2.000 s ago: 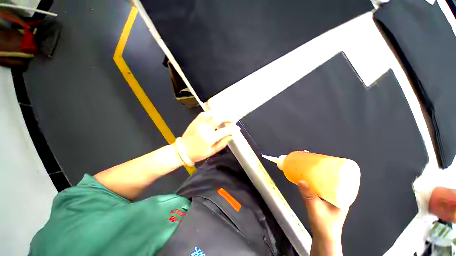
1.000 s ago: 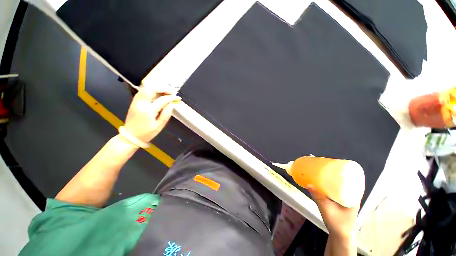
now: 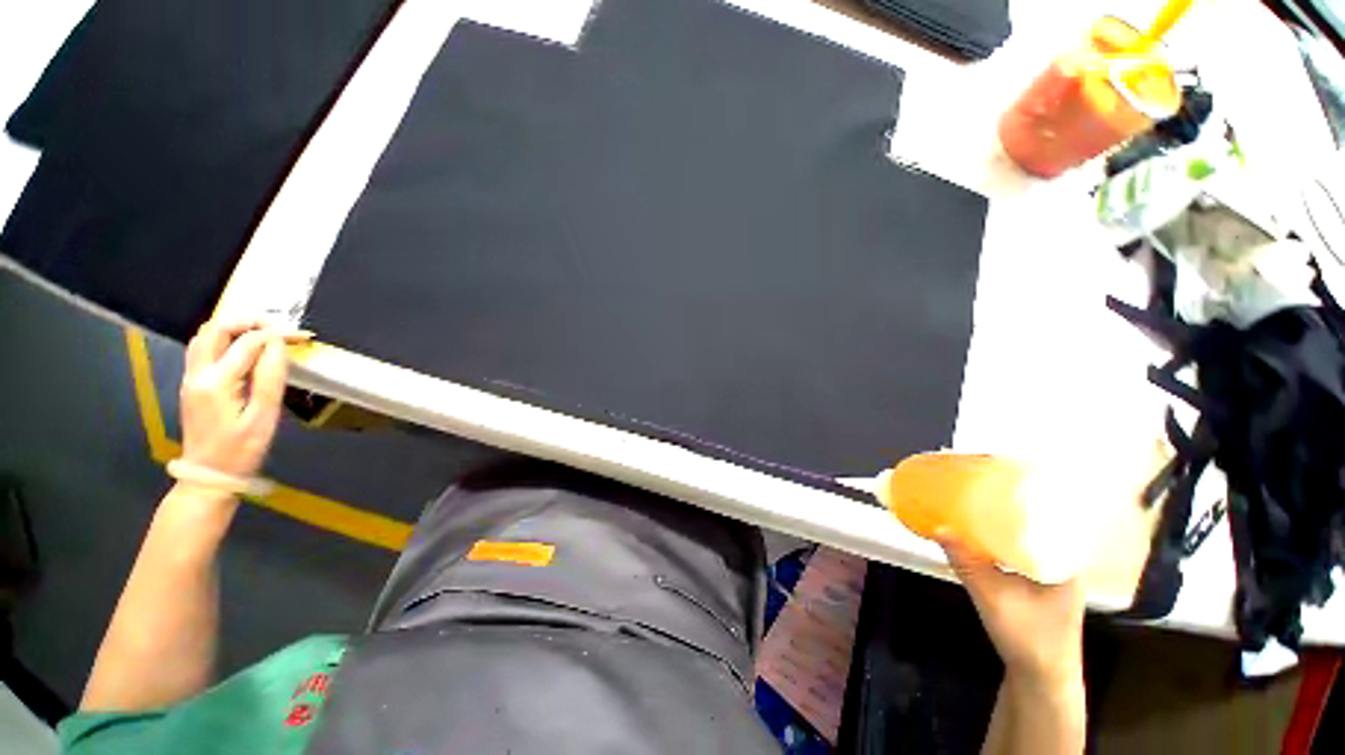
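A black stepped panel (image 3: 649, 251) lies flat on the white table in front of me, its long edge along the table's near edge. My right hand (image 3: 1018, 590) holds an orange-yellow glue bottle (image 3: 966, 509) tilted, its pale nozzle at the panel's near edge close to the right corner. A thin glue line (image 3: 679, 438) shows along that near edge. My left hand (image 3: 236, 387) rests at the table edge beside the panel's near left corner, fingers bent; whether it pinches anything is unclear.
A second black panel (image 3: 185, 140) lies at the left. A black panel stack (image 3: 959, 21) is at the far side. A red-orange glue pot (image 3: 1055, 121) with a yellow handle stands far right. Crumpled wrappers (image 3: 1217, 244) and black scrap strips (image 3: 1276, 428) lie at right.
The bottle's nozzle has moved along the panel's near edge to near its right corner. The visible glue line is longer. The view has turned, and my left hand stays by the left corner.
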